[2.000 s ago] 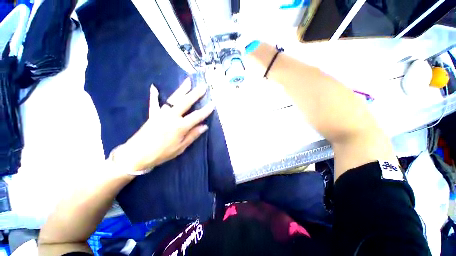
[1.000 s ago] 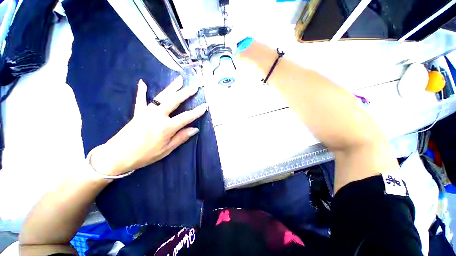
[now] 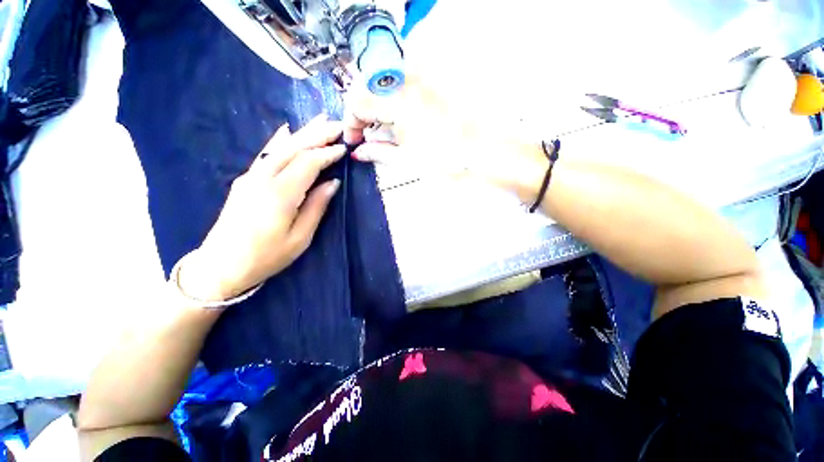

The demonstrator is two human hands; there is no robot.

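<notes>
A dark navy garment panel (image 3: 217, 117) lies on the white table and runs under the machine's needle area. A seam edge (image 3: 351, 244) runs down its right part. My left hand (image 3: 271, 203) lies on the panel, its fingertips at the seam edge just in front of the presser foot (image 3: 339, 77). My right hand (image 3: 407, 126) is at the same spot from the right, its fingertips pinching the seam edge beside my left fingertips. A blue-grey rounded attachment (image 3: 378, 54) stands right behind my right hand. The needle tip cannot be made out.
Thread snips (image 3: 637, 115) with pink and blue handles lie at the right. A pale round object (image 3: 768, 92) and an orange item (image 3: 809, 94) are at the far right. Dark folded pieces (image 3: 50, 68) lie at the left. A ruler strip (image 3: 533, 255) runs along the front edge.
My right hand has come from behind the attachment to the seam edge in front of the foot, uncovering the snips. My left fingers have drawn closer together at the seam. The view has shifted.
</notes>
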